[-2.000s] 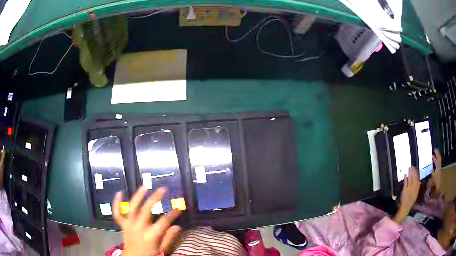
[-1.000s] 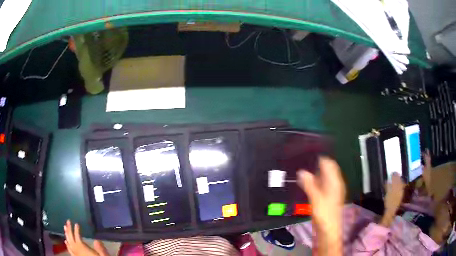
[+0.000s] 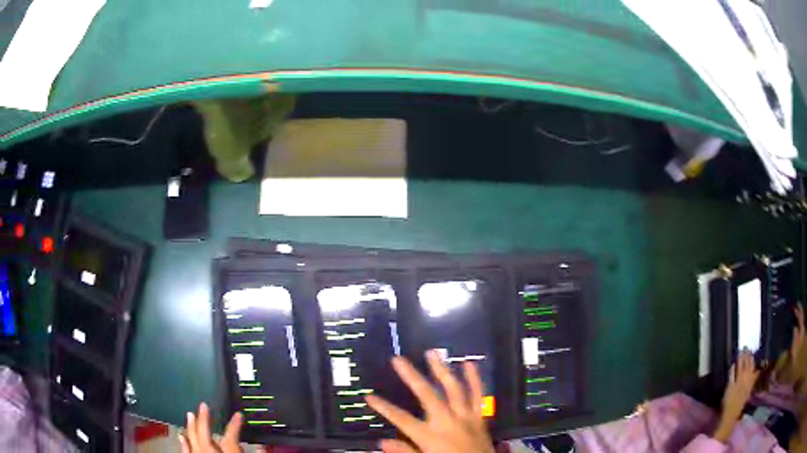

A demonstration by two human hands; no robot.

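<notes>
A black four-slot phone tray (image 3: 403, 263) lies on the green mat with one smartphone in each slot. The far left phone (image 3: 259, 354), the second phone (image 3: 354, 349) and the far right phone (image 3: 550, 354) show green text lines. The third phone (image 3: 456, 323) shows an orange corner button and glare at its top. Small white labels sit on the screens. My right hand (image 3: 442, 409) is spread over the lower part of the third phone, fingers apart, holding nothing. My left hand (image 3: 211, 433) is at the tray's lower left corner, fingers apart and partly cut off by the bottom edge.
A neighbour's tray (image 3: 93, 332) stands at left. A separate dark phone (image 3: 187, 212) and a tan card with a white strip (image 3: 334, 196) lie behind the tray. A green shelf (image 3: 380, 53) spans the top, with papers (image 3: 739, 80). At right, another person's hands work at phones (image 3: 749, 314).
The view has shifted, so the tray appears further right. The far right slot now holds a phone with green text. My right hand moved left from that slot to the third phone. The first phone now shows text.
</notes>
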